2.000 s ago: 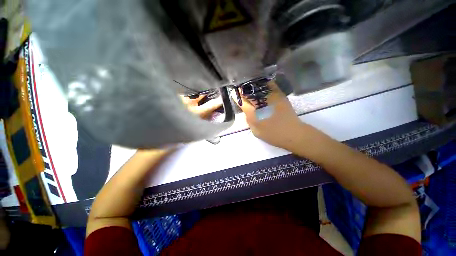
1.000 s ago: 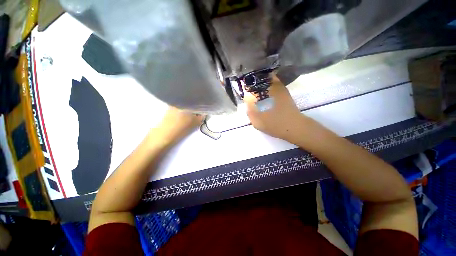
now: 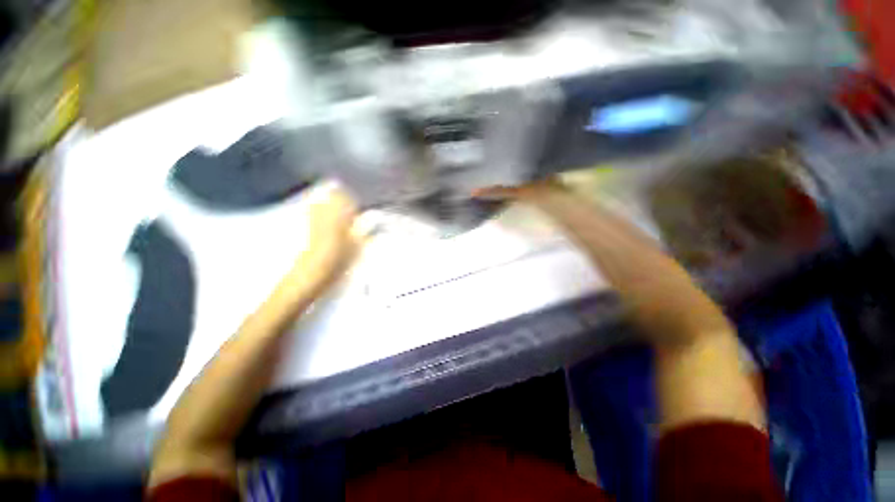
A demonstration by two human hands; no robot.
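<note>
The picture is blurred. The sewing machine [image 3: 451, 147] stands in front of me, its needle area at the middle. My left hand [image 3: 337, 211] is left of the needle area, beside the end of a dark crescent facing [image 3: 240, 169]; whether it grips the facing is too blurred to tell. A second dark facing [image 3: 152, 319] lies flat on the white table at the left. My right hand [image 3: 530, 193] is at the right of the needle area, fingers pointing left beside a small dark patch under the machine head; its grip cannot be made out.
The white table [image 3: 461, 304] has a dark front edge with a ruler strip [image 3: 432, 368]. A lit display [image 3: 643, 115] is on the machine. A brown box [image 3: 731, 211] stands at the right. Blue baskets [image 3: 815, 392] are below the table edge.
The view has shifted, and the machine front and display now show. My left hand has moved up and left, away from the needle area. My right hand remains near the needle area.
</note>
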